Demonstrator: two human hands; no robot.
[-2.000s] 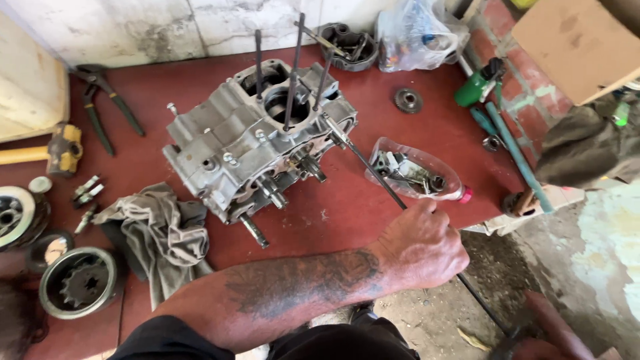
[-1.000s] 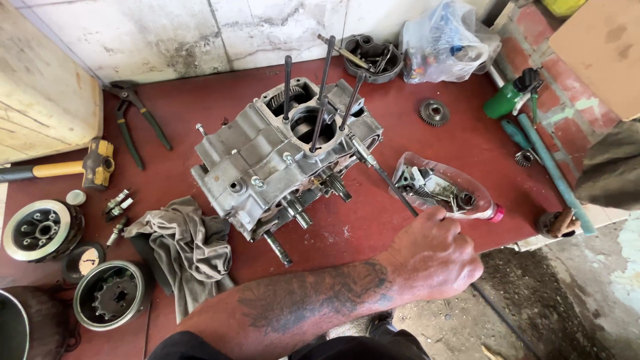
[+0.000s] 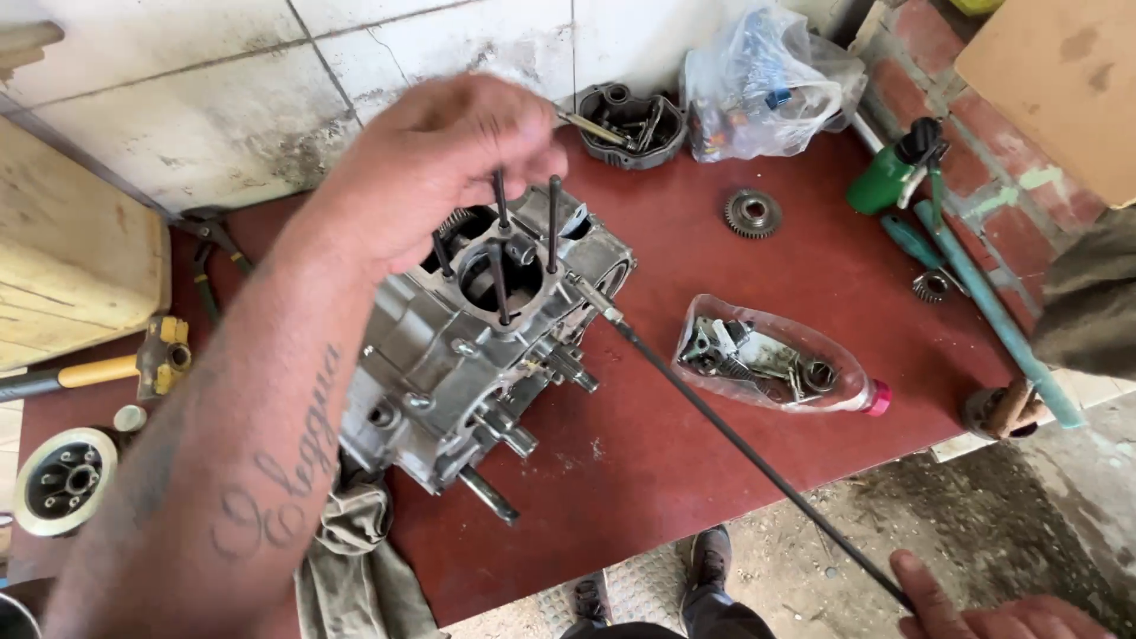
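Note:
A grey metal engine crankcase (image 3: 399, 355) rests on the red tabletop, with several dark studs (image 3: 553, 226) standing around its round cylinder opening. My left hand (image 3: 470, 155) is curled at the tops of the rear studs; its fingertips are partly hidden, so whether it grips one is unclear. A long dark rod (image 3: 737, 435) slants from a bright metal fitting (image 3: 593, 295) at the crankcase's edge down to the lower right. There my right hand (image 3: 985, 612), partly cut off by the frame, holds its far end. Splined shafts (image 3: 506, 430) stick out of the crankcase's near side.
Right of the crankcase lie a cut plastic bottle (image 3: 843, 355) of metal parts and a gear (image 3: 753, 214). Behind are a metal cover (image 3: 639, 160) holding parts and a plastic bag (image 3: 754, 89). A hammer (image 3: 162, 355), a round hub (image 3: 67, 479) and a rag (image 3: 355, 568) lie left.
My left hand has let go of the long rod and moved up and left to the studs. The rod still slants from the crankcase. My right hand now shows at the rod's far end.

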